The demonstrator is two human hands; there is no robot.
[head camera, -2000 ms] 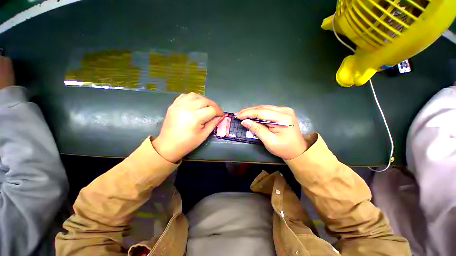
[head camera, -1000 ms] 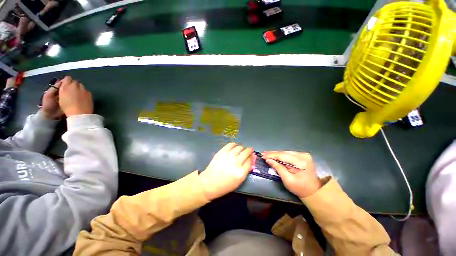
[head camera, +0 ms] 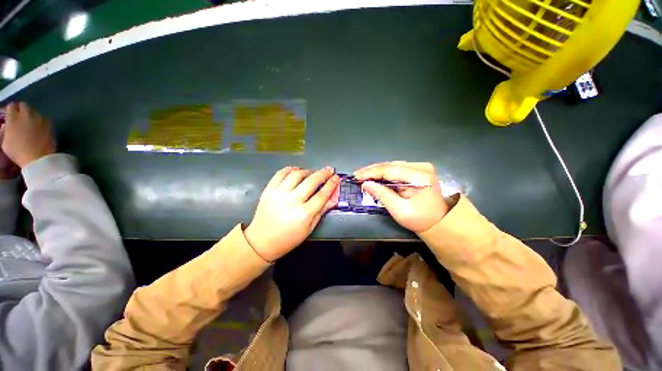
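A dark phone unit [head camera: 351, 194] with a dark grid pattern lies flat near the bench's front edge. My left hand [head camera: 292, 209] holds its left end, the fingers covering most of that end. My right hand [head camera: 408, 194] is over its right end and holds thin tweezers [head camera: 398, 184], whose tips point left at the unit's upper edge. A whitish area shows beside my right fingertips. The tape sheet [head camera: 263, 129], clear with two gold-brown blocks, lies flat beyond my left hand. Any tape piece at the tips is too small to tell.
A yellow desk fan [head camera: 512, 101] stands at the upper right with a white cord [head camera: 557, 152] running to the bench edge. A dark unit [head camera: 586, 85] lies behind it. A pale rail [head camera: 218, 16] crosses the far side. Grey-sleeved [head camera: 72, 210] and pale-sleeved [head camera: 642, 188] people sit either side.
The view has tilted down again, so the belt units have left the picture. My left fingers now cover the unit's reddish end, which showed between the hands before. My right hand still holds the tweezers.
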